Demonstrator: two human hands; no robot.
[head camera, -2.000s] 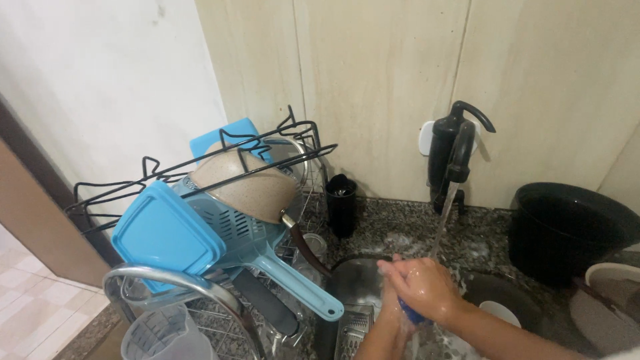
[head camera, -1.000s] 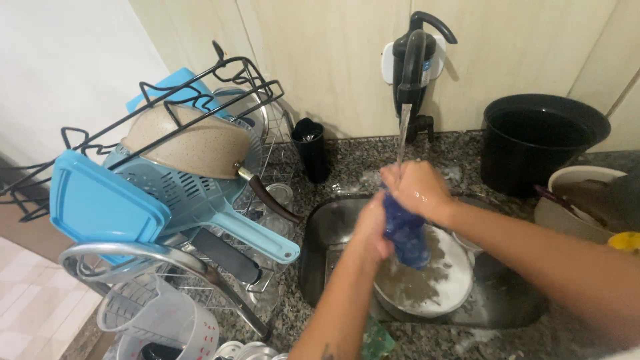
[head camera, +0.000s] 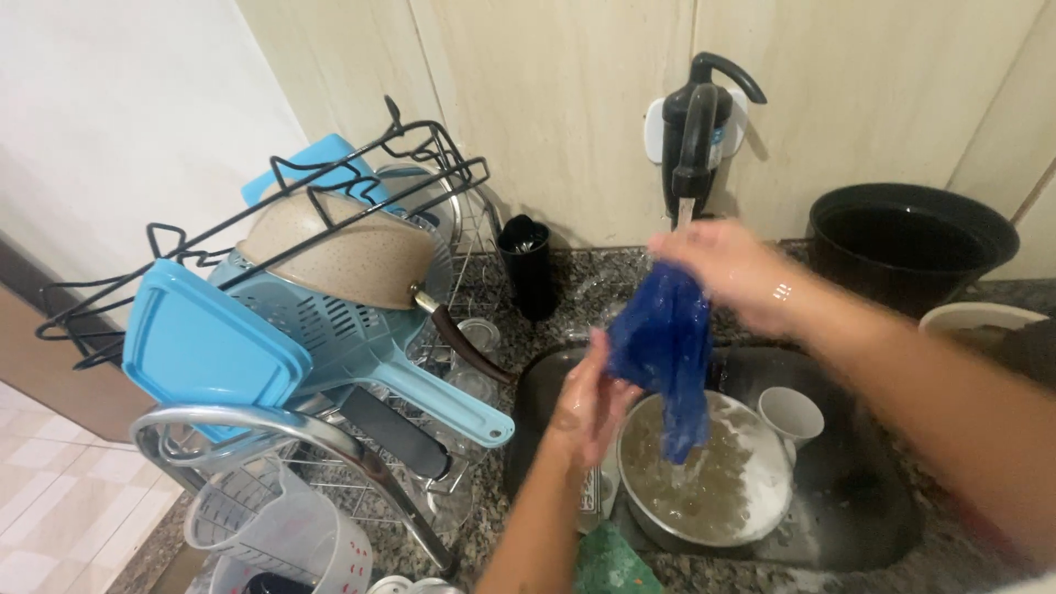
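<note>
A wet blue cloth (head camera: 664, 338) hangs from my right hand (head camera: 726, 268), whose fingers pinch its top under the running black faucet (head camera: 697, 148). At the cloth's lower left edge is my left hand (head camera: 590, 400), its fingers spread and touching the cloth; whether it grips is hard to tell. Below the cloth, a round metal pot (head camera: 775, 511) with cloudy water and white foam stands in the steel sink (head camera: 858, 511). A white cup (head camera: 790, 415) leans beside the pot, and part of a metal grater (head camera: 591, 495) shows at its left.
A dish rack (head camera: 363, 462) on the left holds a speckled pan (head camera: 330, 247), a light blue colander (head camera: 445, 404), a blue lid (head camera: 214, 338) and a measuring jug (head camera: 330, 536). Behind the sink stands a black utensil cup (head camera: 528, 264); a black bucket (head camera: 907, 239) is at right.
The blue cloth, bunched between my hands before, now hangs spread out. My left hand has moved from close beside the right one to lower on the cloth's left side.
</note>
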